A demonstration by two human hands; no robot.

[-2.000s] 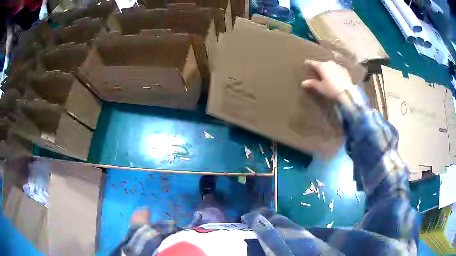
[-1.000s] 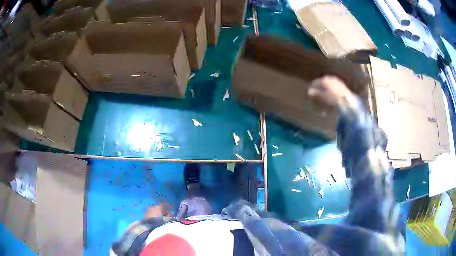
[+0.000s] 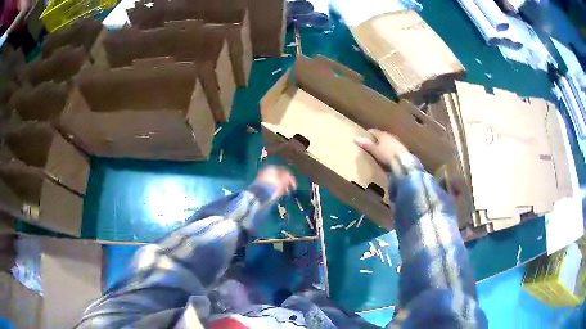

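A partly formed brown carton lies tilted on the green table, its long back panel raised. Dark slots show along its near edge. My right hand reaches inside it, fingers against the pale inner panel, not visibly gripping an edge. My left hand is slightly blurred, just below the carton's near left corner, with fingers apart and nothing visible in it; whether it touches the carton I cannot tell. The blank stack lies to the right, close to the carton's right end, which is partly hidden by my right arm.
Rows of open cartons stand at left and back left. A brown packet lies beyond the blanks. White tubes are at the far right. Scraps lie near the table seam. A large carton is lower left, a yellow crate lower right.
The blank in my right hand has been folded into a box shape and now shows its inside. My left hand has risen from beside my body to the carton. The view has shifted.
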